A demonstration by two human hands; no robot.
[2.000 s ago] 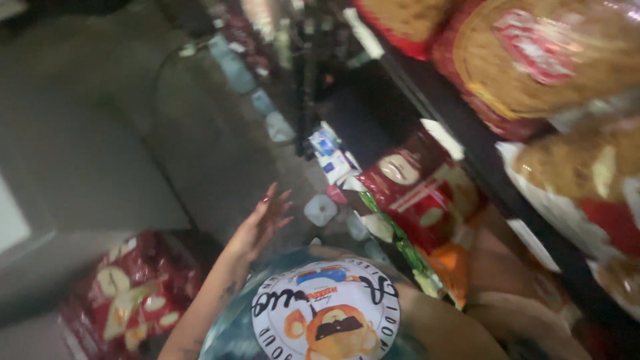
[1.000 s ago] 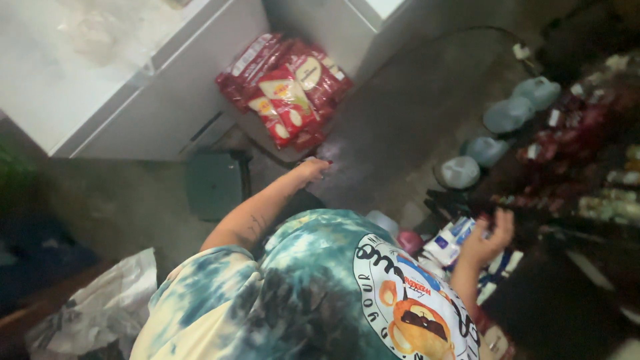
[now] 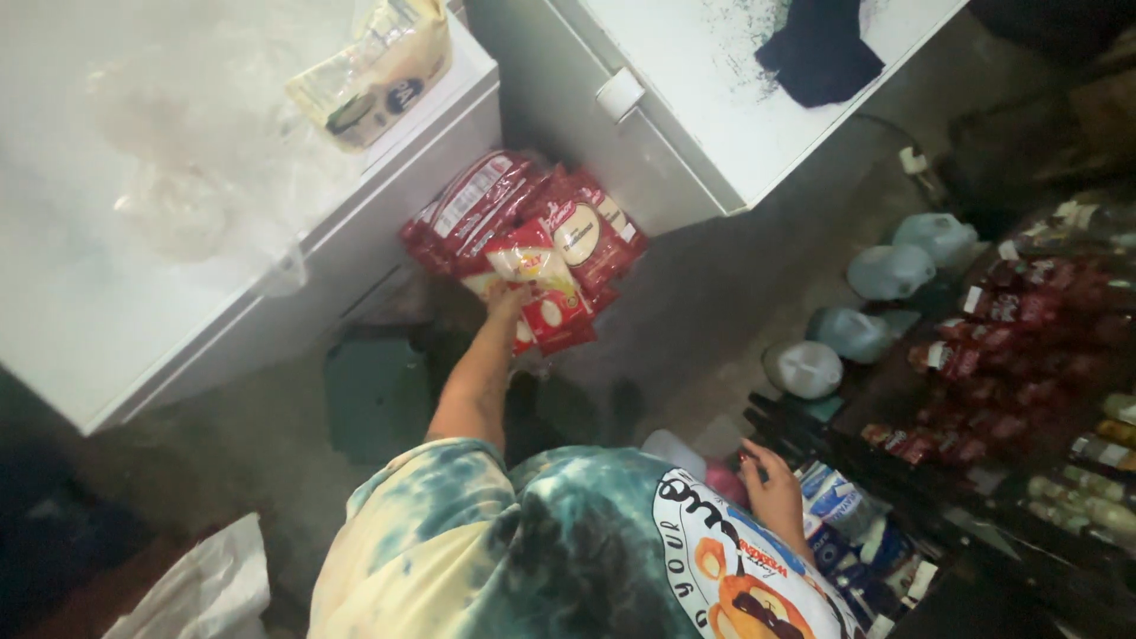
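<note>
A pile of red plastic-wrapped food packets (image 3: pixel 586 235) sits on the floor between two white chest-like units. My left hand (image 3: pixel 509 297) is stretched out to the pile, its fingers on a red and white packet (image 3: pixel 540 266) on the near side; whether they grip it is hard to see. Low beside my body on the right is my right hand (image 3: pixel 774 488), with fingers a little bent and nothing visible in it. It is near blue and white packages (image 3: pixel 839 497) and a pink round object (image 3: pixel 726 484).
A yellow flour bag (image 3: pixel 377 75) and clear plastic lie on the left white unit (image 3: pixel 98 293). A dark cloth (image 3: pixel 821 53) rests on the right one. A dark green stool or bin (image 3: pixel 377 390) stands left of my arm. Several translucent jugs (image 3: pixel 803 368) line a rack of bottles (image 3: pixel 1003 390).
My left hand has moved forward onto the red packets, from just short of them. My right hand has come back closer to my body. The view has swung widely since the earliest frame.
</note>
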